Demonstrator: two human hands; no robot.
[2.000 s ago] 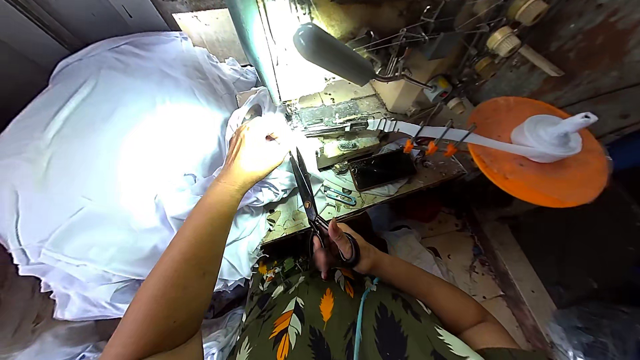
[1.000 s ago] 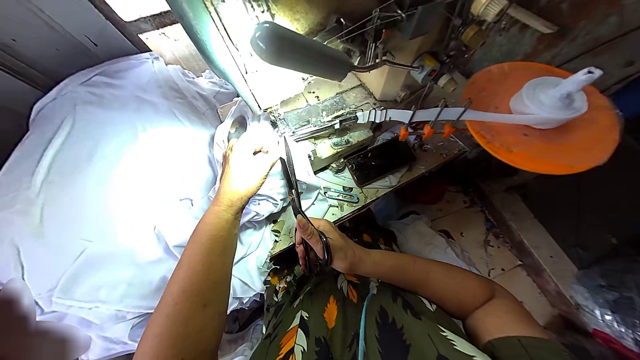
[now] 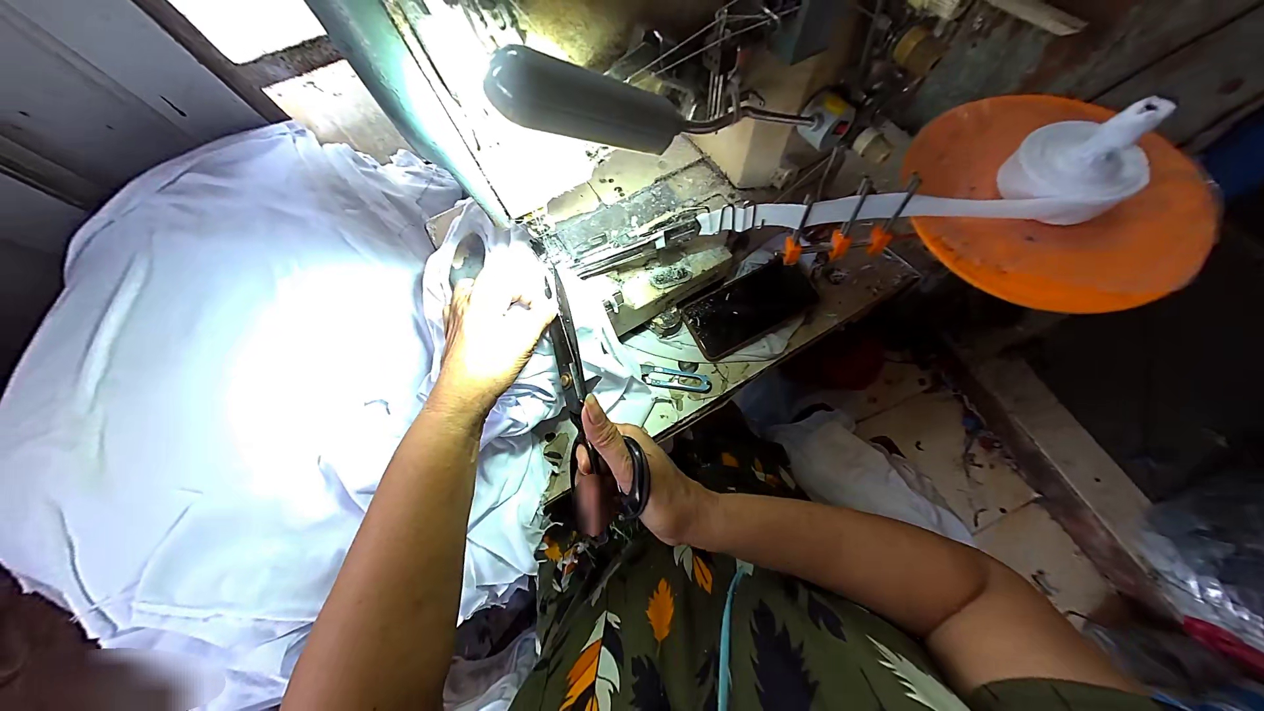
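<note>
A large heap of white fabric (image 3: 296,375) fills the left side and runs onto the sewing machine bed. My left hand (image 3: 499,321) grips the cloth beside the machine's needle area, its fingertips washed out by bright light. In my right hand (image 3: 637,479) are dark fabric scissors (image 3: 567,380), my thumb and fingers around the handles. The blades point up toward the cloth near my left fingers and look nearly closed. White tape (image 3: 829,209) runs from a roll on an orange disc (image 3: 987,257) through guides to the machine.
A grey lamp (image 3: 583,99) hangs above the machine bed. A dark phone (image 3: 750,308) and blue thread snips (image 3: 676,379) lie on the worktable (image 3: 780,363). Plastic bags (image 3: 1205,553) are at the far right. Part of another person (image 3: 49,652) shows at the lower left.
My left hand stays at the cloth by the machine. The scissors remain in my right hand, their blades close beside the left hand. Part of another person shows at the lower left, not seen two seconds ago.
</note>
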